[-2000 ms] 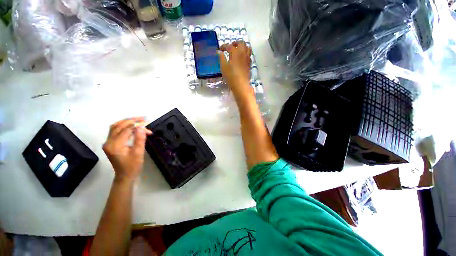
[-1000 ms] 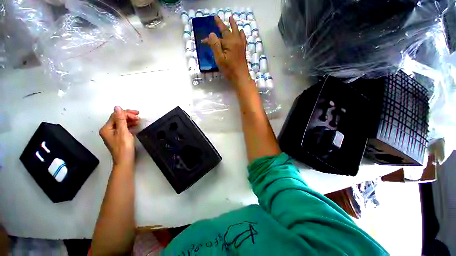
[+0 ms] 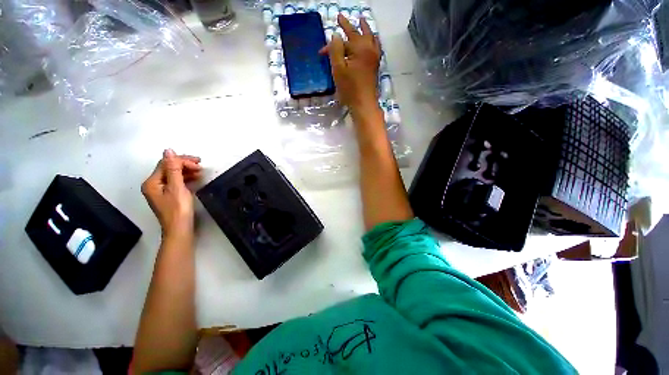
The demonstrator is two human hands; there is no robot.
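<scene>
A black insert tray lies on the table in front of me, its stem slots and rounded hollow showing empty. My left hand is just left of it, fingers bent together; I cannot tell if anything small is between them. My right hand is over the bagged white-blue charging cases, fingers apart, just right of the smartphone; no case shows in its grip. A packed tray at the left shows two white earbuds and a white-blue case.
A stack of black trays stands at the right beside a tilted black tray. A large dark bag lies behind them. Crinkled clear plastic and a bottle are at the far left. A brown carton is at lower right.
My right hand has moved from beside and over the phone to the cases at its right. My left hand has drawn back left from the insert tray's edge. The view has shifted slightly.
</scene>
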